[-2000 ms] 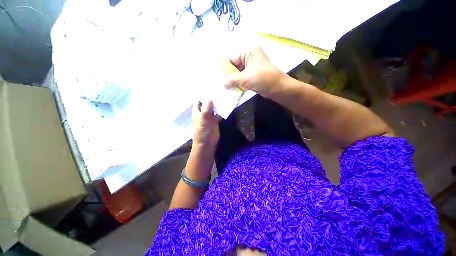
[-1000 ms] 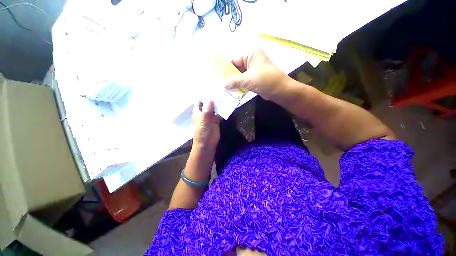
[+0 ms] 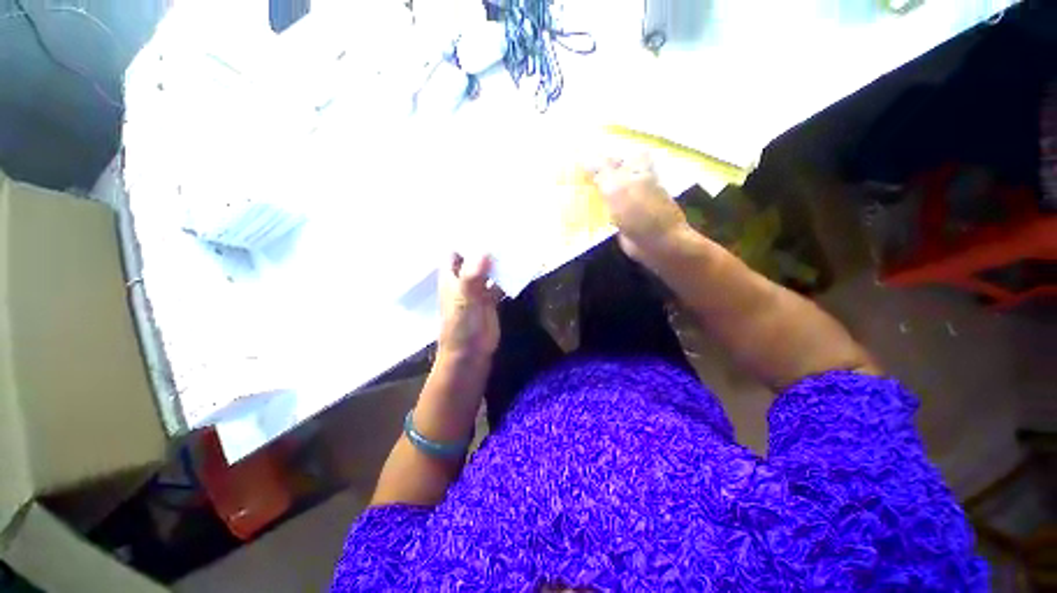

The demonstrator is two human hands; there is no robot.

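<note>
My left hand (image 3: 469, 307) is at the table's front edge with its fingers around a white retail box (image 3: 434, 285), whose outline is washed out by glare. My right hand (image 3: 640, 206) is to the right and a little farther up, over the table edge. A pale yellow label sheet (image 3: 583, 206) lies at or under its fingertips; glare hides whether the fingers grip it. A long yellow strip (image 3: 678, 153) lies just beyond my right hand.
White devices (image 3: 478, 49) and tangled dark cables (image 3: 536, 46) lie at the back. Stacked white boxes (image 3: 246, 232) stand on the left of the table (image 3: 348, 336). A brown carton (image 3: 81, 348) is at far left. Red stools (image 3: 246, 484) are below the table.
My right hand has moved away from the box to the right, and its fingers have changed pose. My left hand has stayed by the box. The camera view has shifted slightly.
</note>
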